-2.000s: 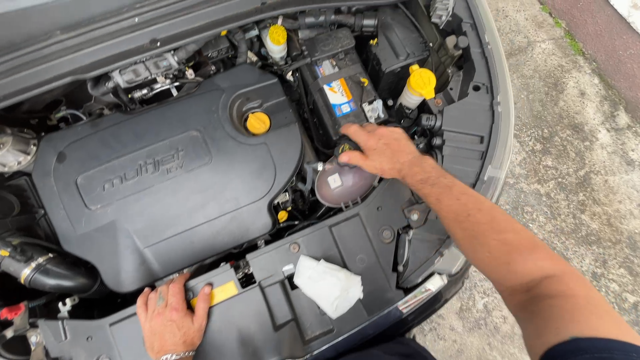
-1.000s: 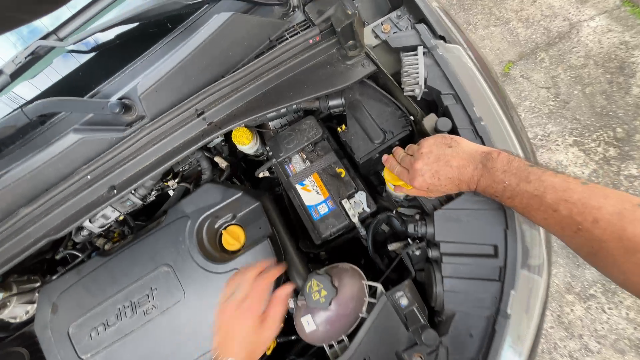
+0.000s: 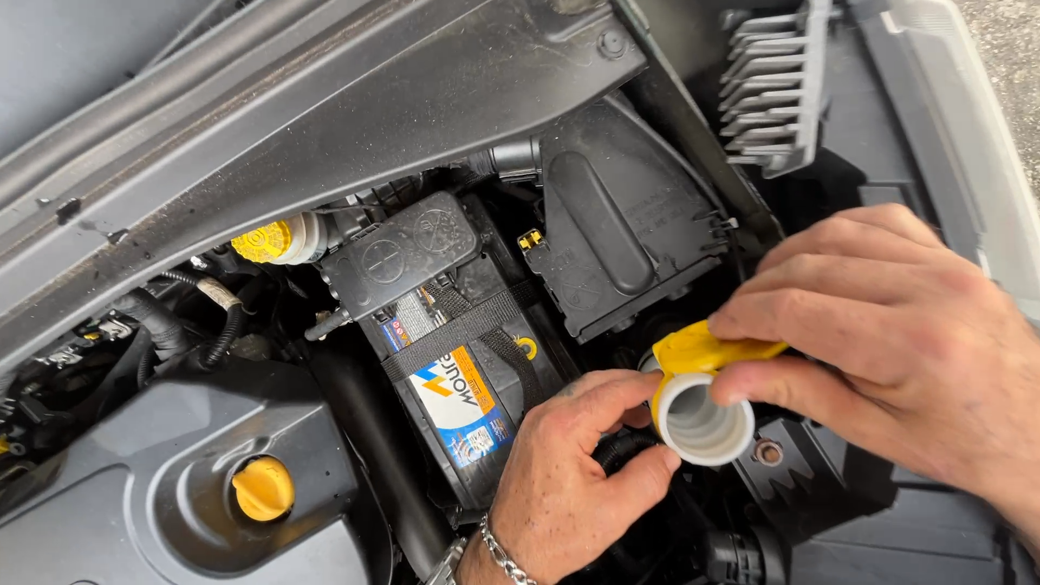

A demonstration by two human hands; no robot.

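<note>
A white plastic filler neck (image 3: 707, 422) stands open at the right of the engine bay, its round mouth facing up. Its yellow cap (image 3: 703, 349) is lifted off the mouth and tilted back. My right hand (image 3: 877, 341) pinches that cap between thumb and fingers, the thumb tip over the neck's rim. From the left, my left hand (image 3: 589, 471) grips the neck, thumb on its near side and the fingers partly hidden behind it. A bracelet and a metal watch band circle the left wrist.
Left of my hands lies a strapped car battery (image 3: 463, 398). Beyond it are a black plastic box (image 3: 626, 219) and a yellow-capped reservoir (image 3: 264, 241). The engine cover (image 3: 97, 479) with its yellow oil filler cap (image 3: 264, 487) is at lower left. A finned metal part (image 3: 772, 89) stands at upper right.
My left hand has moved from beside the coolant tank to the filler neck. The yellow cap, over which my right hand was closed, is now open. The view has come closer.
</note>
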